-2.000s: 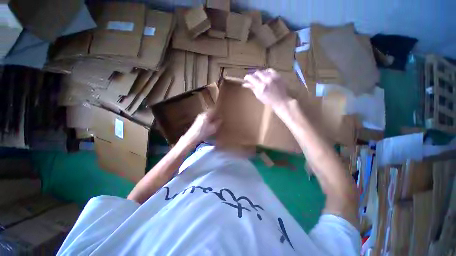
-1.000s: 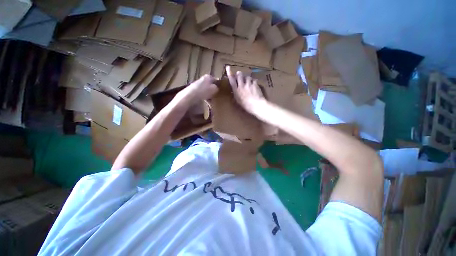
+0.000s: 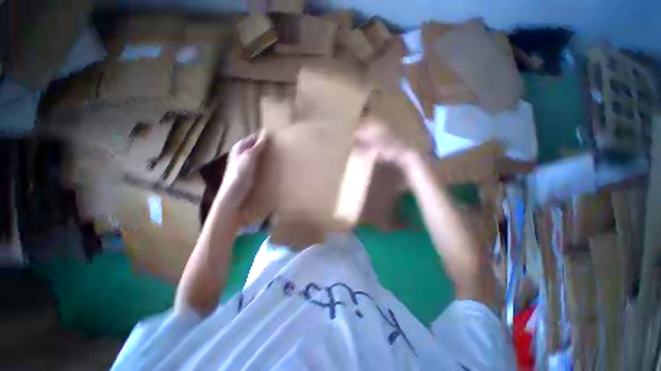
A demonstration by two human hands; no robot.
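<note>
A small brown carton with its flaps spread is held up in front of my chest, blurred by motion. My left hand grips its left edge. My right hand is at its upper right edge by a side flap; its fingers are blurred, so I cannot tell if they are closed on it. Behind the carton, a dark part of an open box shows beside my left forearm, mostly hidden.
Heaped flattened cartons lie at the back left, small open boxes on top. White sheets lie at the right. A pallet stands far right. Upright cardboard fills the lower right. The floor is green.
The small carton was folded between both hands; now it is opened out, with panels spread upward and downward. My left hand has moved left and down, my right hand slightly right.
</note>
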